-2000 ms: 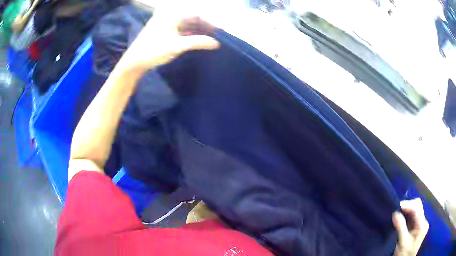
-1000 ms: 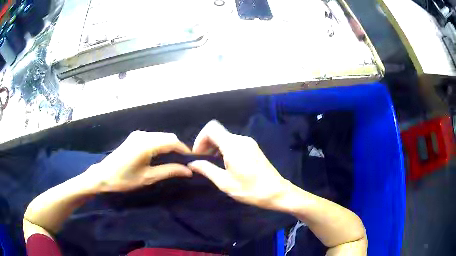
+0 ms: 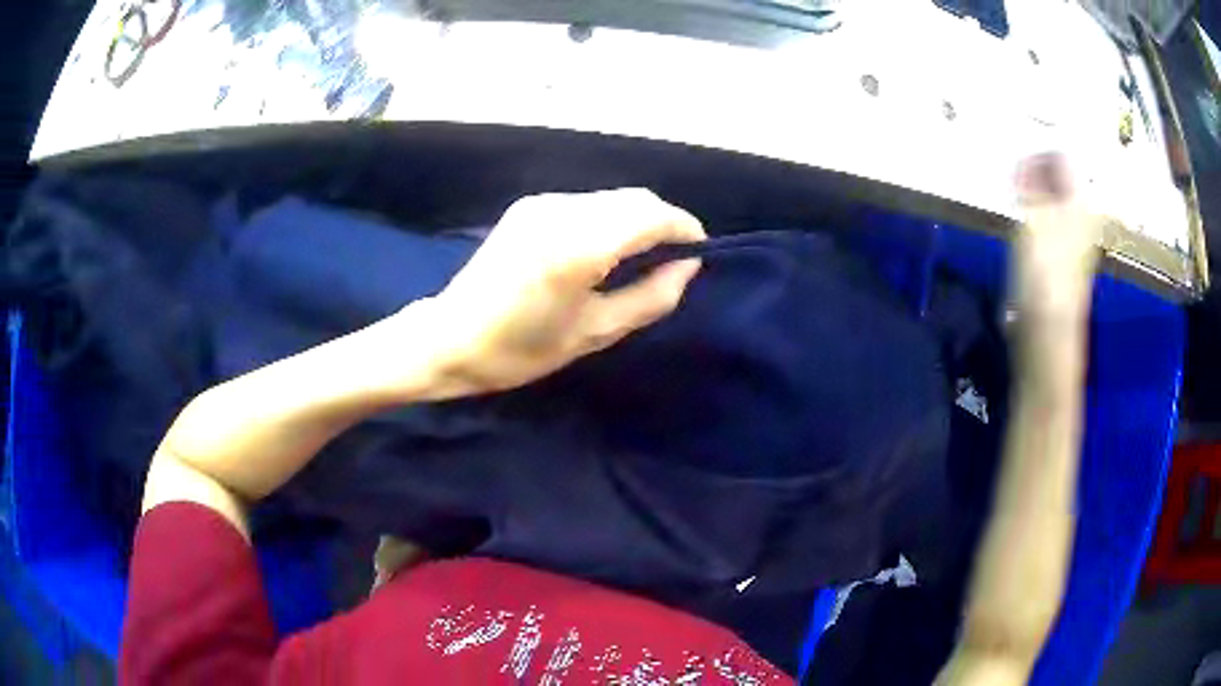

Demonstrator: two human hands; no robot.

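A dark navy garment [image 3: 750, 389] lies draped over my lap and the blue bins. My left hand [image 3: 576, 288] pinches its upper edge between thumb and fingers, near the middle of the view. My right hand [image 3: 1048, 188] is at the right, over the front edge of the table, away from the garment. It is blurred, so its fingers cannot be made out. Small white labels or scraps [image 3: 971, 399] show on dark cloth at the right.
The white table [image 3: 723, 101] curves across the top, with a dark flat rectangle [image 3: 980, 11] at its rear. Scissor-like loops [image 3: 134, 40] lie at its left. A blue bin [image 3: 1138, 402] is at the right, with a red stool [image 3: 1189, 516] beyond it.
My right hand has left the garment's edge and moved right and up to the table edge. My left hand still pinches the edge. The view has shifted since the earlier frames.
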